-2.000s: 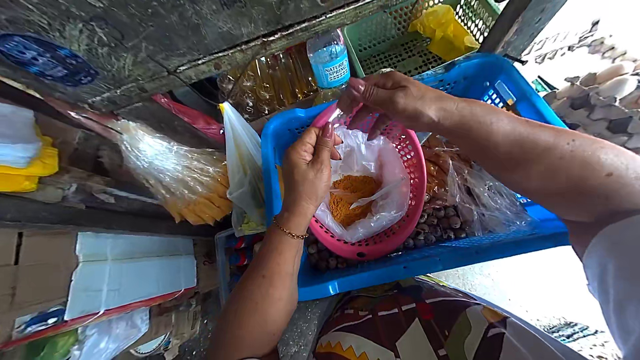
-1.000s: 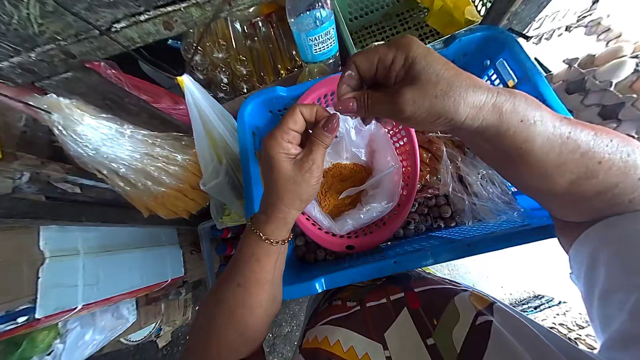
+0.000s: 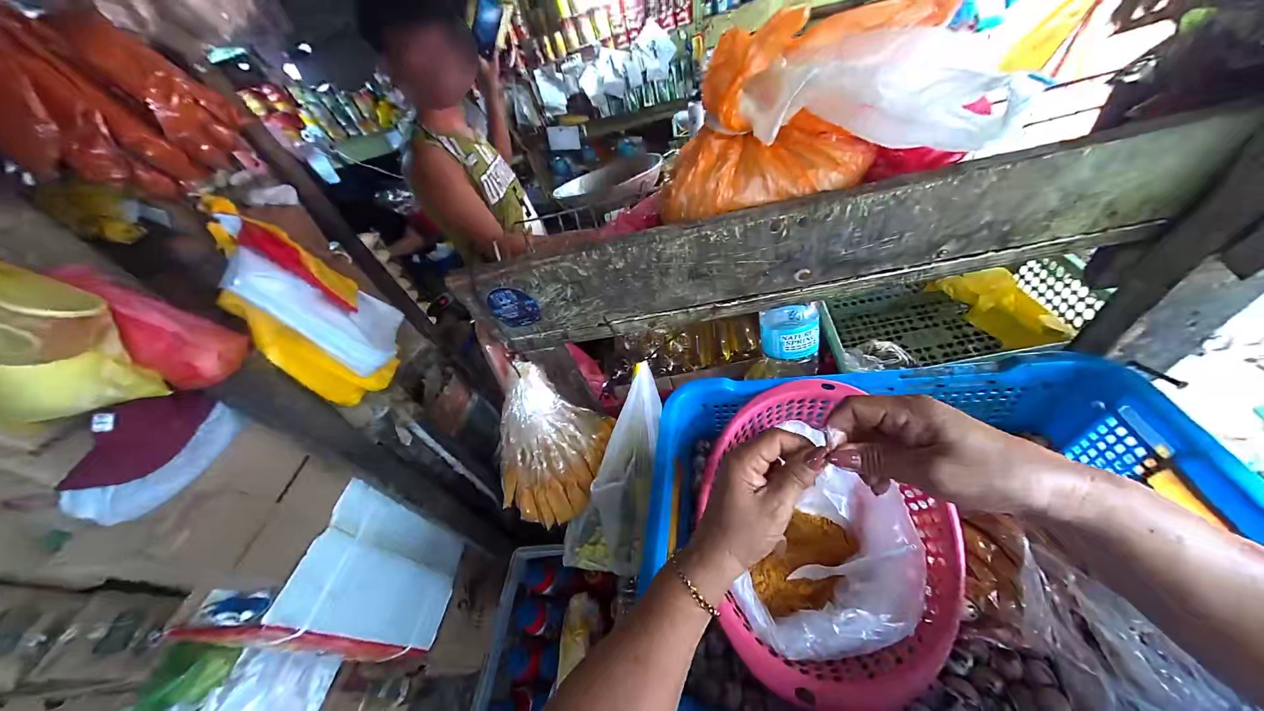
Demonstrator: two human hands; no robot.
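Note:
Over a pink plastic basket (image 3: 940, 553), my left hand (image 3: 755, 504) and my right hand (image 3: 928, 444) meet fingertip to fingertip. Between them they pinch a small bit of thin clear plastic; its lower part is hidden by the fingers. Inside the basket a white plastic bag (image 3: 869, 617) lies open around orange-brown powder (image 3: 805, 553). The pink basket sits in a large blue plastic crate (image 3: 1047, 380), among small dark round items (image 3: 987, 681). Right of it, partly under my right forearm, is a clear plastic bag (image 3: 1116, 632).
A weathered wooden beam (image 3: 839, 232) crosses behind the crate. A bottle with a blue label (image 3: 790, 336) stands beside a green crate (image 3: 889, 321). Bagged orange-brown packets (image 3: 553, 444) hang at the left. Beyond the beam are a person (image 3: 459, 148) and a tied orange bag (image 3: 770, 168).
The view has swung up and left, bringing in the person and hanging bags. My two hands, a little apart a second ago, are now together at the fingertips.

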